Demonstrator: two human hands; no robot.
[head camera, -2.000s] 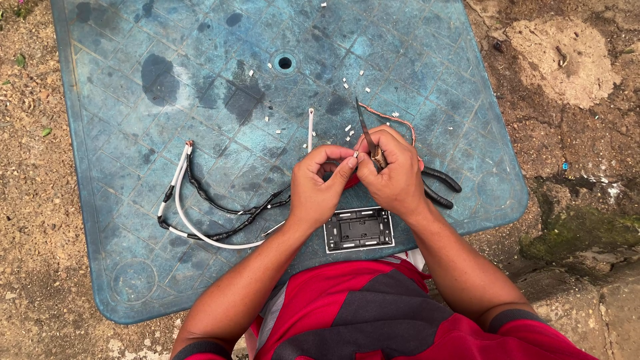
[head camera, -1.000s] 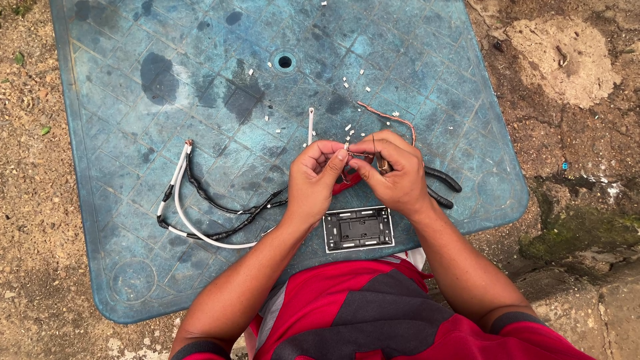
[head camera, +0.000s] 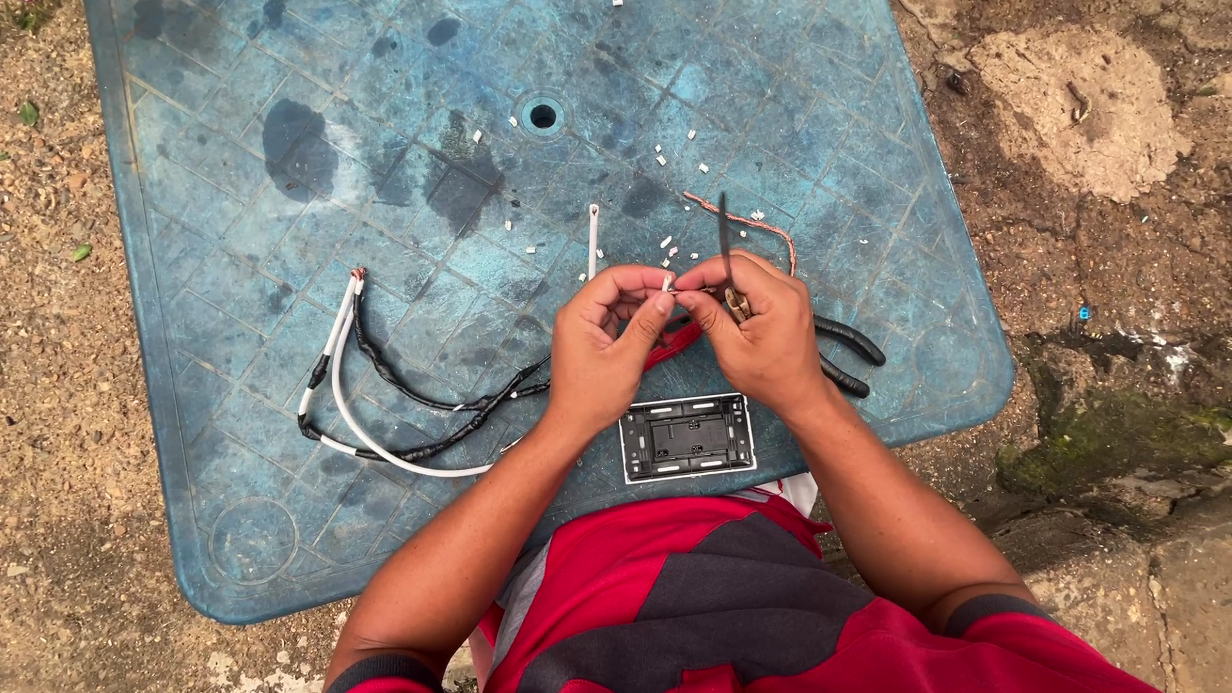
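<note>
Between the thumb and fingers of my left hand (head camera: 616, 342) is a small white piece (head camera: 667, 283), likely an insulated wire end. My right hand (head camera: 756, 327) touches the same spot with thumb and forefinger, and a thin dark blade (head camera: 724, 231) with a brownish base sticks up from its curled fingers. A bare twisted copper wire (head camera: 756, 223) curves out above that hand. Under both hands lies something with a red part (head camera: 676, 345); black handles (head camera: 847, 339) show to the right. A black rectangular plate with a white rim (head camera: 687, 438) lies just below my hands.
White and black-taped cables (head camera: 337, 385) with bare copper ends loop across the left of the blue plastic table (head camera: 221, 462). A short white cable piece (head camera: 593, 241) lies above my left hand. Several white insulation bits (head camera: 704, 168) are scattered near a round table hole (head camera: 542, 116).
The dark blade in my right hand, lowered one second ago, points up again, as two seconds ago. Both hands remain together above the plate.
</note>
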